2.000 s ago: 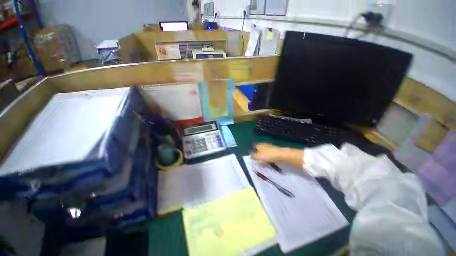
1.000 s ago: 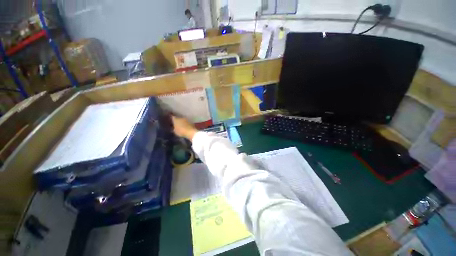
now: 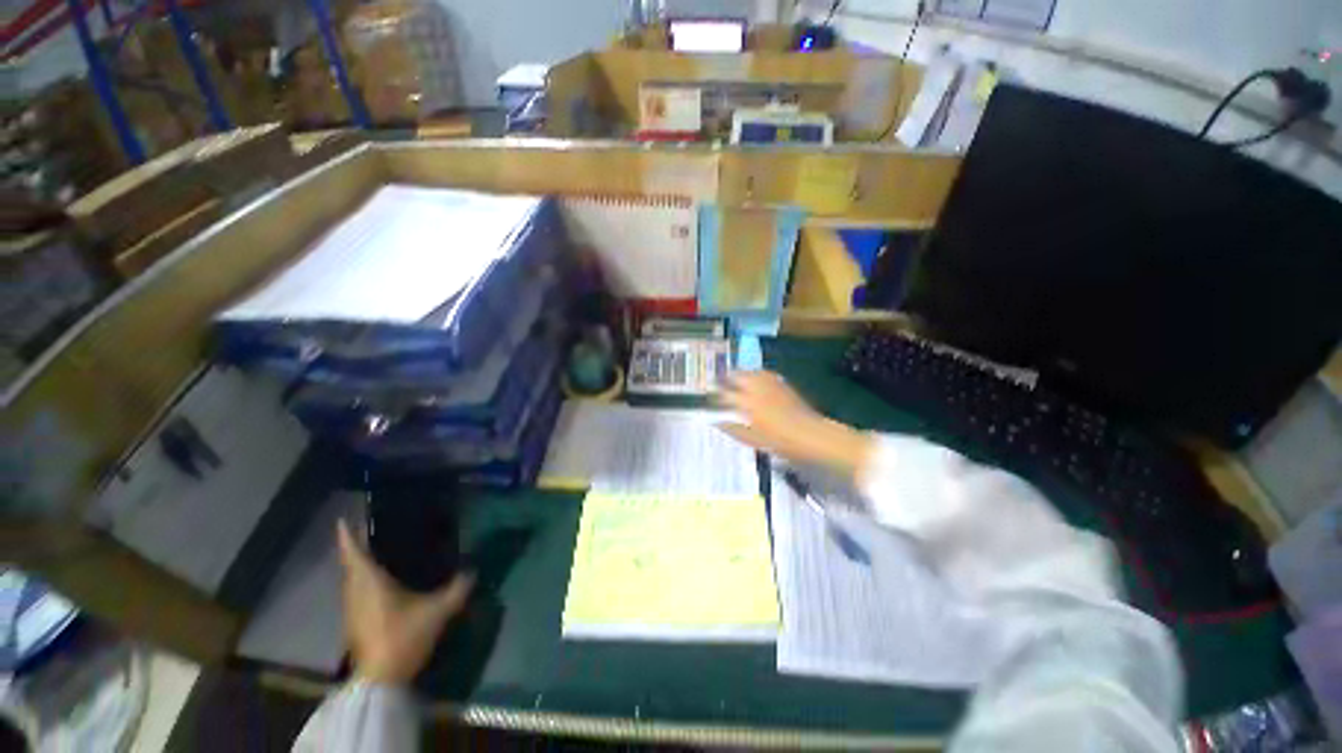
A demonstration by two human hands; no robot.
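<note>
My left hand (image 3: 395, 618) is low at the left, its thumb and fingers around a flat dark object (image 3: 412, 530), perhaps a smartphone, at the foot of the files. My right hand (image 3: 787, 424) is over the desk papers beside the calculator (image 3: 680, 365), fingers apart and seemingly empty. A slim pen (image 3: 827, 515) lies on the printed list sheet (image 3: 868, 618) below my right wrist; it is blurred. A pale yellow slip (image 3: 673, 566) lies on white sheets in the middle of the green desk top. Another printed sheet (image 3: 670, 453) lies behind it.
Stacked blue lever arch files (image 3: 486, 346) with papers on top stand at left. A tape roll (image 3: 595, 380) is beside them. A black keyboard (image 3: 1001, 397) and monitor (image 3: 1148, 250) are at right. A wooden partition (image 3: 331, 184) edges the desk; cartons and racks are beyond.
My right hand has moved from beside the files to the right, over the papers. My left hand has come into view at the dark object. The camera view has shifted left.
</note>
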